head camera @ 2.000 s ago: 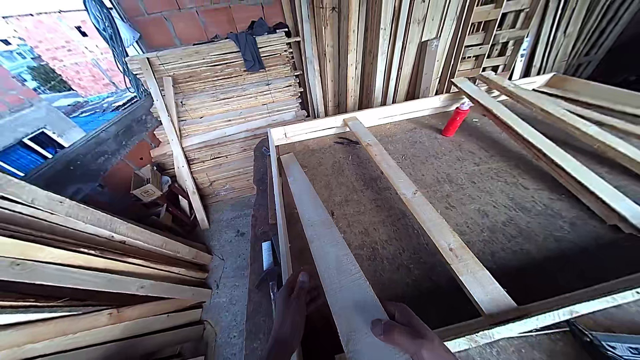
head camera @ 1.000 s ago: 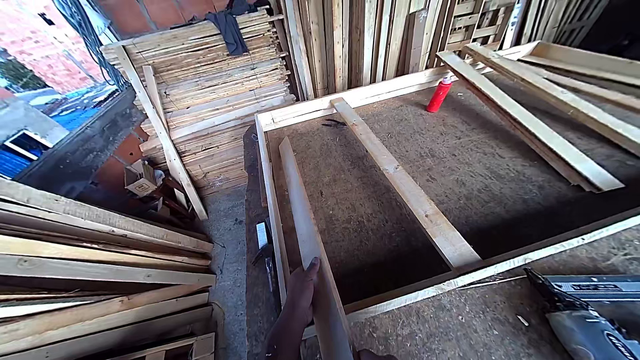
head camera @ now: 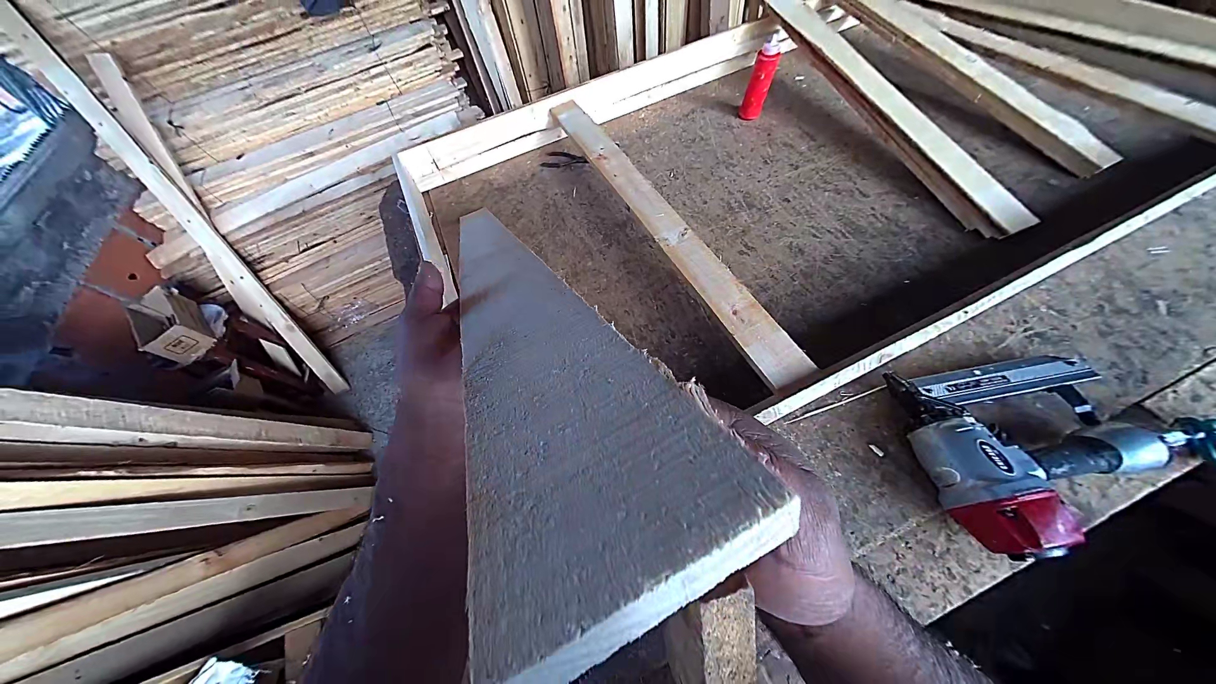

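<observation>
A rough-sawn wooden board (head camera: 589, 456) fills the lower middle of the head view, its cut end close to the camera. My left hand (head camera: 429, 318) grips its left edge farther along. On the near right side, my right hand (head camera: 793, 513) holds the board from beneath, its fingers mostly hidden. Beyond, a wooden frame (head camera: 646, 90) lies on the worktable (head camera: 655, 190), with a slat (head camera: 679, 242) across it. A pneumatic nail gun (head camera: 997, 461) rests on the table to the right of my right hand.
Inside the frame stand a red bottle (head camera: 758, 85) and dark pliers (head camera: 563, 160). Loose boards (head camera: 912, 123) lie across its far right. Stacked planks (head camera: 313, 133) stand behind at left, more boards (head camera: 180, 475) lie at lower left, and a small cardboard box (head camera: 171, 328) sits near the brick wall.
The board has been lifted toward the camera, its near end now in full view. My right hand, barely visible one second ago, now shows at the board's right edge. My left hand is farther along the board.
</observation>
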